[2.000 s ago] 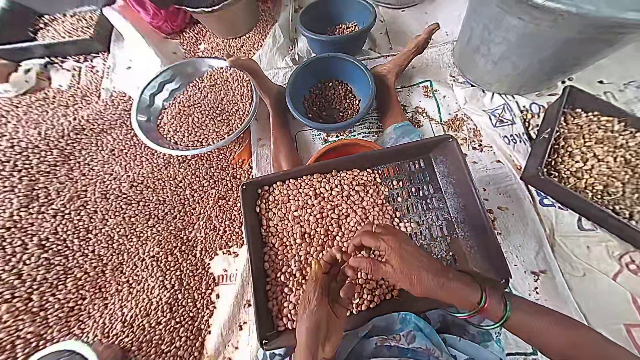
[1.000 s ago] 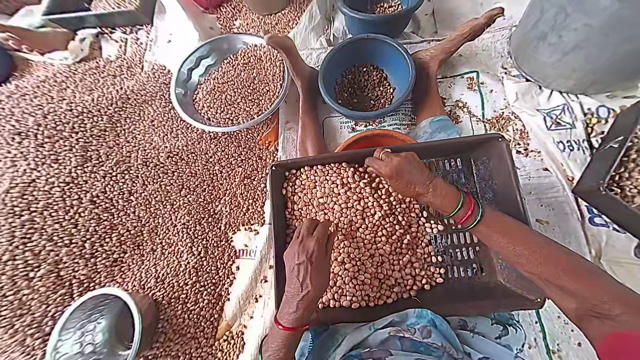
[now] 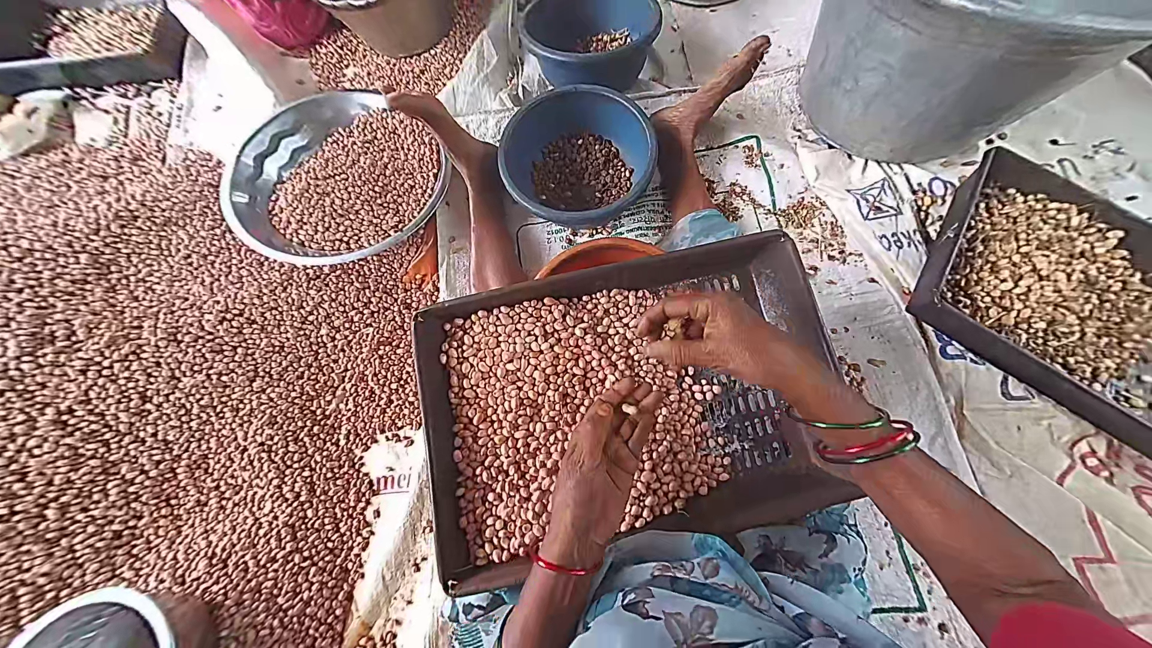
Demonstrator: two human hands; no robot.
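A dark rectangular tray [image 3: 814,297] with a slotted base rests on my lap, tilted. Shelled peanuts [image 3: 531,387] cover most of it, while slots show at its right. Low over the peanuts is my left hand [image 3: 612,441], palm partly up, fingers curled by a pale kernel. My right hand [image 3: 720,337] hovers over the upper right of the pile, a small yellowish-brown piece between thumb and fingers. Past the tray's far edge are an orange bowl [image 3: 598,254], partly hidden, and a blue plastic bowl [image 3: 576,99] holding dark kernels.
Loose peanuts [image 3: 198,378] spread over the floor at left, with a steel basin [image 3: 247,193] of peanuts. Another blue bowl [image 3: 585,58] stands farther back. At right are a grey tub [image 3: 927,81] and a dark tray [image 3: 931,270] of unshelled-looking pods. A metal vessel's rim [image 3: 148,612] shows lower left.
My right hand has come from the tray's far edge back over the pile, and my left hand has moved right from the pile's left part, its palm now turned partly up.
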